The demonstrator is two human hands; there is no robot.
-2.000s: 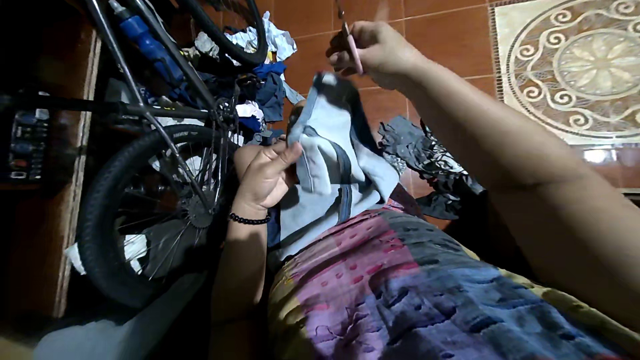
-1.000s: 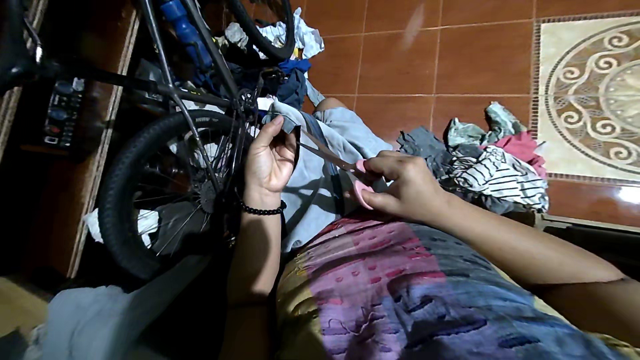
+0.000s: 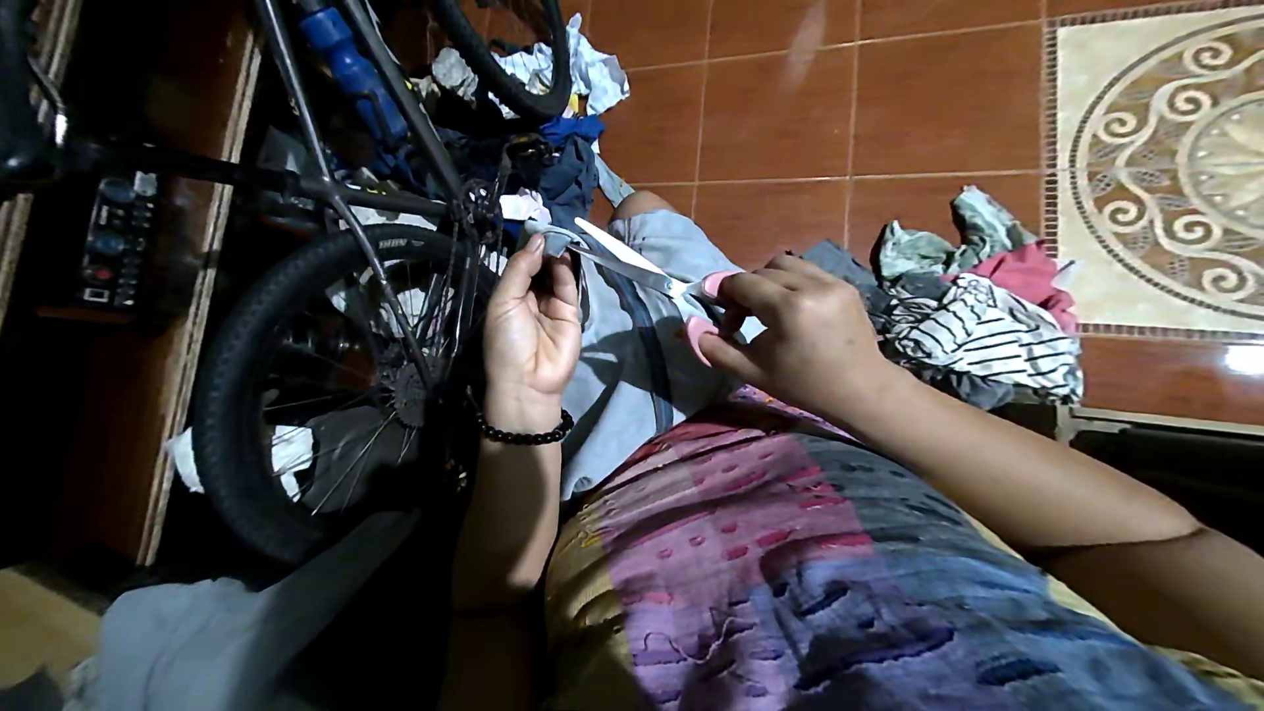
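Note:
My left hand (image 3: 535, 341), with a black bead bracelet (image 3: 523, 431) at the wrist, pinches an edge of light grey cloth between thumb and fingers. The rest of the grey cloth (image 3: 617, 365), which has dark trim, lies over my lap. My right hand (image 3: 805, 321) has its fingers in the pink handles of a pair of scissors (image 3: 673, 287). The blades are spread and point left, their tips close beside the pinched edge. Whether the cloth lies between the blades I cannot tell.
On the left stands a bicycle, its rear tyre (image 3: 222, 395) near my left forearm and a blue bottle (image 3: 348, 69) on its frame. Crumpled fabrics (image 3: 568, 173) lie behind it. A striped cloth (image 3: 997, 336) and other scraps lie on the tiled floor (image 3: 770, 118) at right.
My right hand with the scissors was raised above the cloth two seconds ago and has come down close to my left hand. The scissor blades are spread wider than one second ago.

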